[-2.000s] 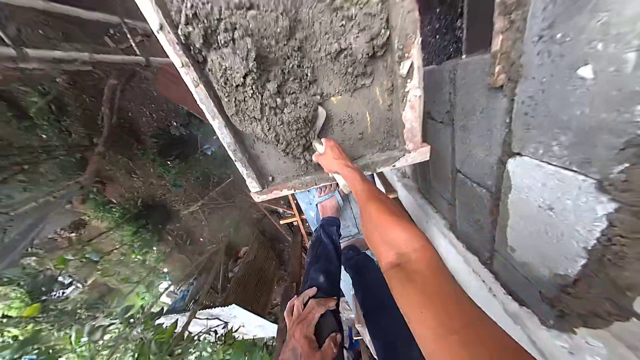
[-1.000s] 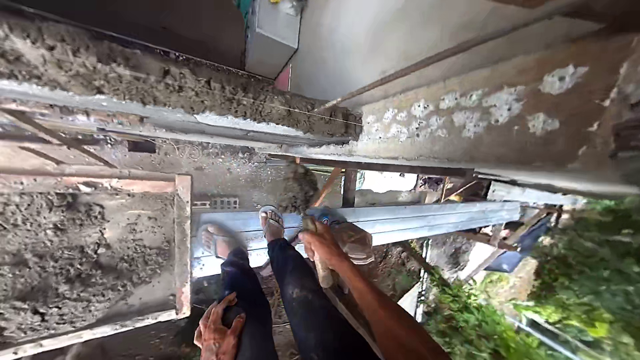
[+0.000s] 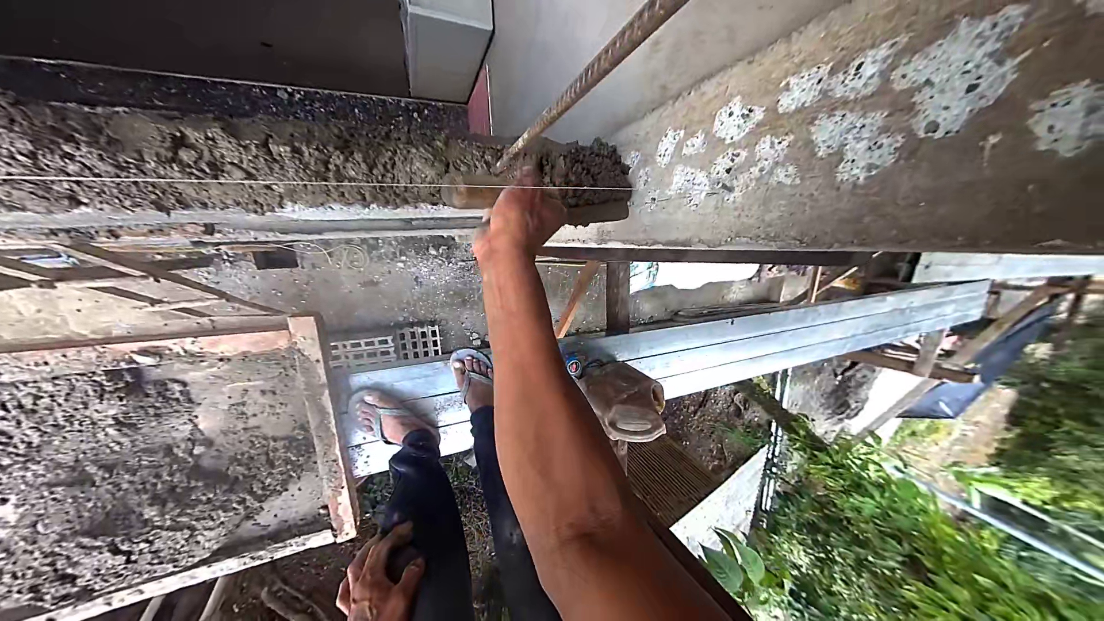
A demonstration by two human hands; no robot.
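Note:
My right hand [image 3: 522, 216] is closed on what looks like a trowel [image 3: 473, 195], its wooden handle end showing left of the fist. The tool lies along the edge of wet mortar [image 3: 345, 164] on top of a wall; the fist and blur hide much of it. A taut string [image 3: 259, 182] crosses over the mortar and the hand. My left hand [image 3: 384, 576] rests on my bent knee, fingers apart, with no tool in it. At the lower left, a wood-framed mortar box [image 3: 332, 431] holds more mortar.
My feet in flip-flops stand on a plank walkway [image 3: 690, 345]. A dirty container [image 3: 625, 401] sits on it, right of my feet. A ribbed steel bar [image 3: 595, 73] slants above the mortar. A patched concrete beam [image 3: 819, 198] extends right. Ground and plants lie below the planks.
My right hand was at the mortar box, then low over the planks, and is now up at the wall-top mortar. My left hand stays at my knee. The view has turned strongly.

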